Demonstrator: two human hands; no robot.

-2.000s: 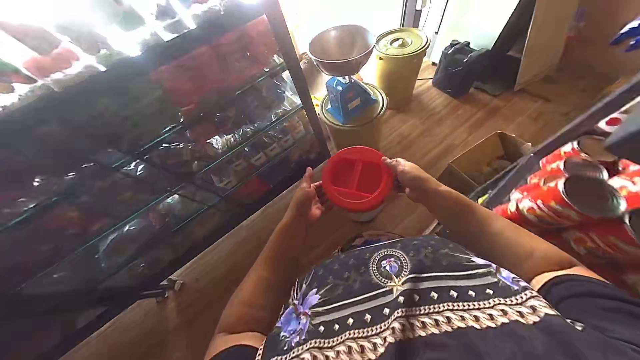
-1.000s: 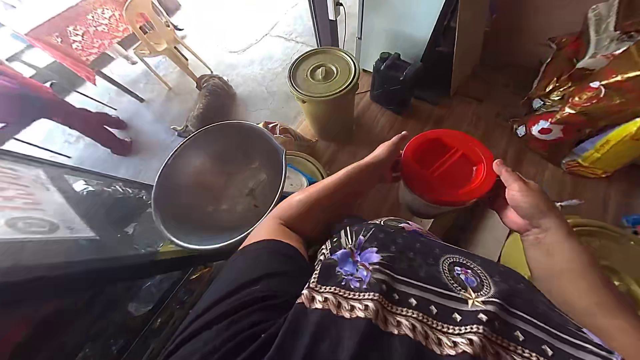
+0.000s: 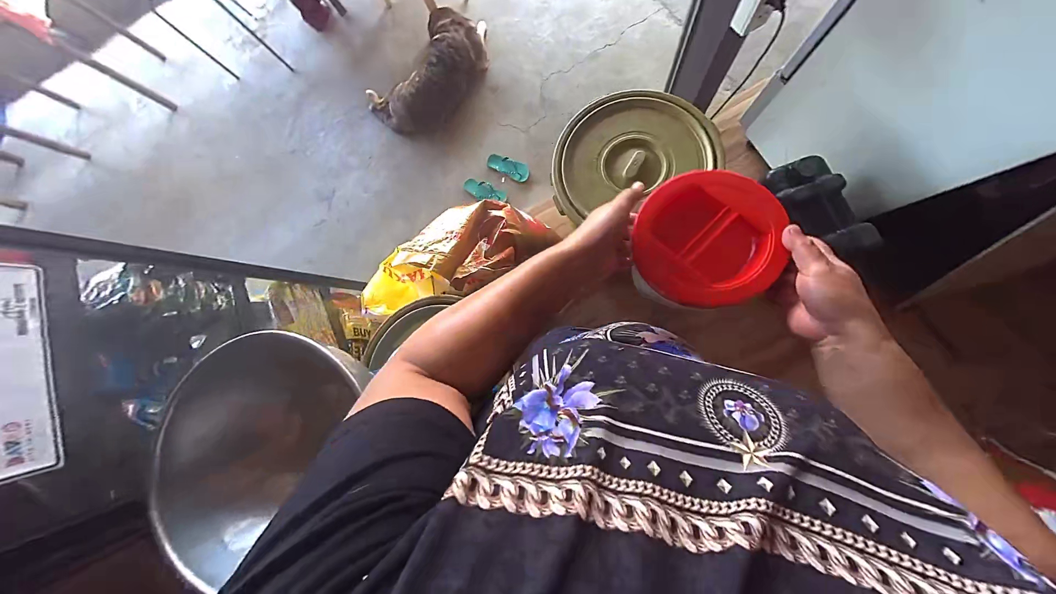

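Observation:
A round container with a red plastic lid [image 3: 711,238] is held level between my two hands, in front of my body. My left hand [image 3: 609,229] grips its left side, fingers against the rim. On the opposite side, my right hand [image 3: 825,285] presses its thumb on the lid's edge, with the other fingers lower down. Only a little of the pale body shows under the lid. Just beyond the container stands a large bin with an olive lid [image 3: 598,157], partly overlapped by it.
A wide metal bowl [image 3: 247,445] is at my lower left. Plastic sacks [image 3: 462,247] lie beyond my left forearm. A dark jerrycan [image 3: 813,194] stands by a pale cabinet [image 3: 916,91]. On the concrete floor are a lying animal [image 3: 437,74] and green flip-flops [image 3: 507,167].
The view has swung far round, from the shelves towards the doorway and the lidded bin. Both hands have kept hold of the red-lidded container throughout.

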